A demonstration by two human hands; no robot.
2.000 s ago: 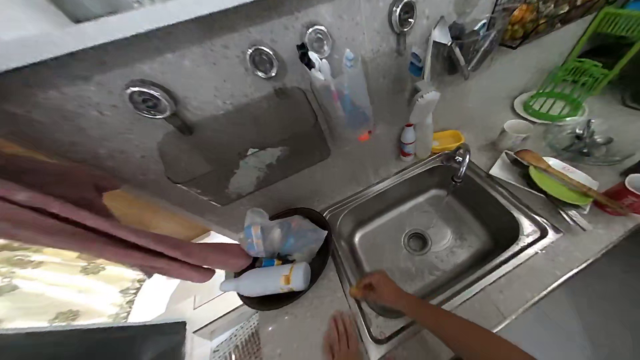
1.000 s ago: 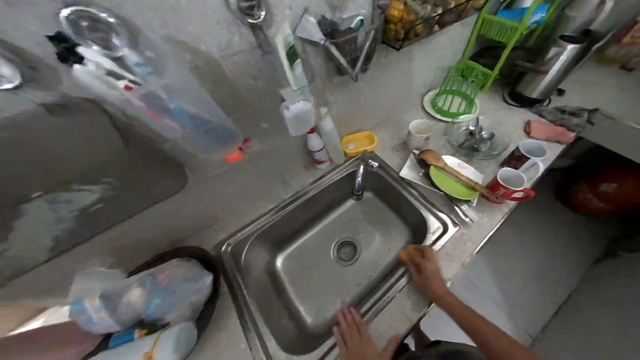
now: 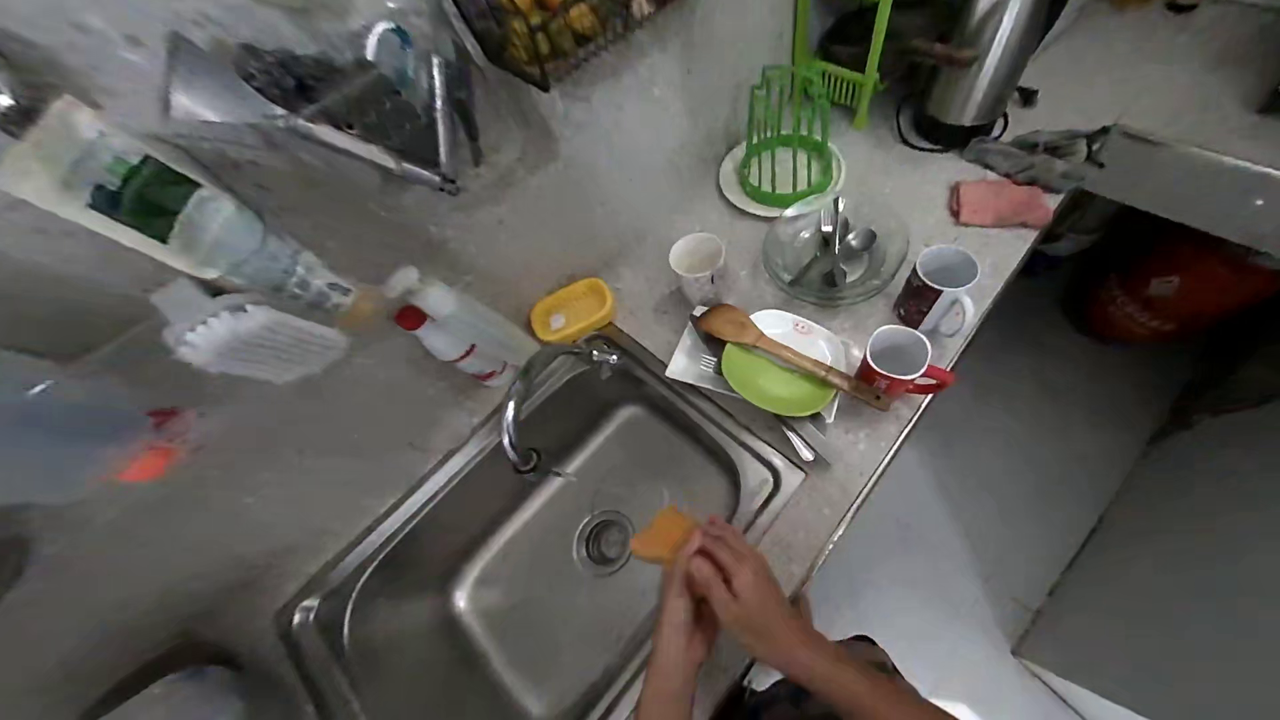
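Observation:
An orange sponge (image 3: 664, 534) is pinched in the fingers of my right hand (image 3: 745, 590), over the stainless steel sink (image 3: 520, 590) just right of its drain. My left hand (image 3: 683, 610) is pressed against my right hand below the sponge; whether it also grips the sponge cannot be told. The curved chrome faucet (image 3: 514, 415) rises at the sink's back rim. A yellow plastic dish (image 3: 572, 310) and a white bottle with a red cap (image 3: 455, 345) stand behind the sink.
Right of the sink lie a green plate (image 3: 775, 382), a wooden spatula (image 3: 790, 358), a red mug (image 3: 893, 362), a dark patterned mug (image 3: 935, 290) and a glass bowl with cutlery (image 3: 835, 255). A pink cloth (image 3: 1000, 203) lies near the counter edge.
My hands, apart in the earlier frames, are now together over the sink. The sponge has moved from the sink's front rim to near the drain. The view has swung right.

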